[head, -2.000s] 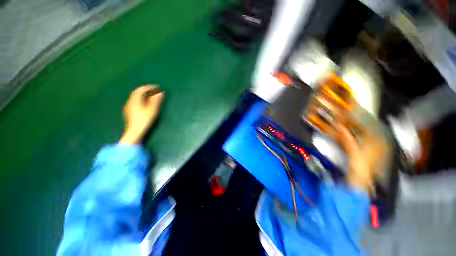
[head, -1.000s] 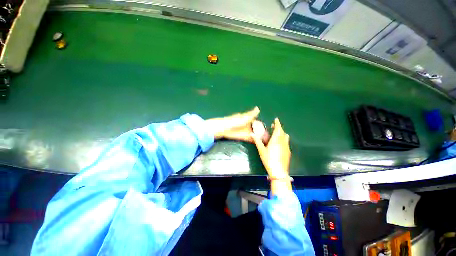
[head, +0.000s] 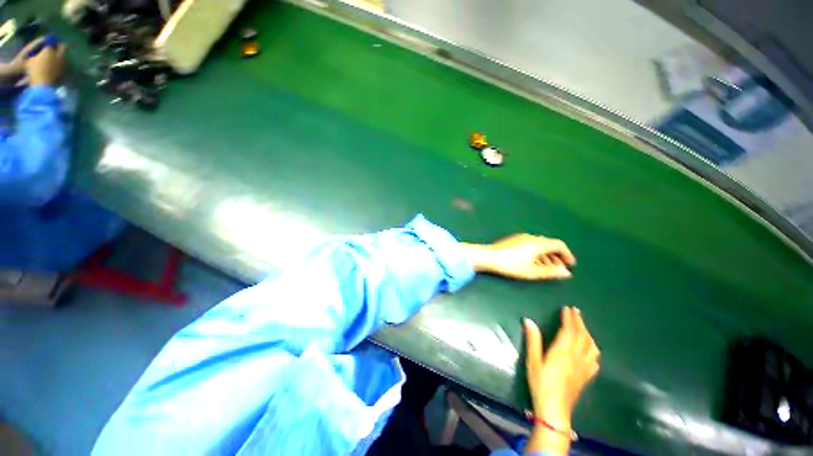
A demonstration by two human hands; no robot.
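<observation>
A white-faced round part (head: 492, 156) lies on the green belt beside a small amber part (head: 479, 141), beyond my left forearm. Another amber part (head: 250, 44) with a dark end lies farther left near the bin. My left hand (head: 528, 257) is over the belt, palm inward, fingers loosely curled and slightly apart, with nothing visible in it. My right hand (head: 563, 363) is just nearer to me, open and empty, thumb apart from the fingers. The hands do not touch.
A black compartment tray (head: 771, 392) sits on the belt at the right edge. A cream bin (head: 198, 34) and tangled black parts (head: 134, 76) are at upper left. A neighbouring person's hand (head: 45, 64) and blue sleeve are at far left. A metal rail (head: 553, 86) borders the belt.
The view has swung left. My hands, earlier together around a round part, have come apart. A white-faced part now lies beside the amber part that lay alone. The machine is out of view.
</observation>
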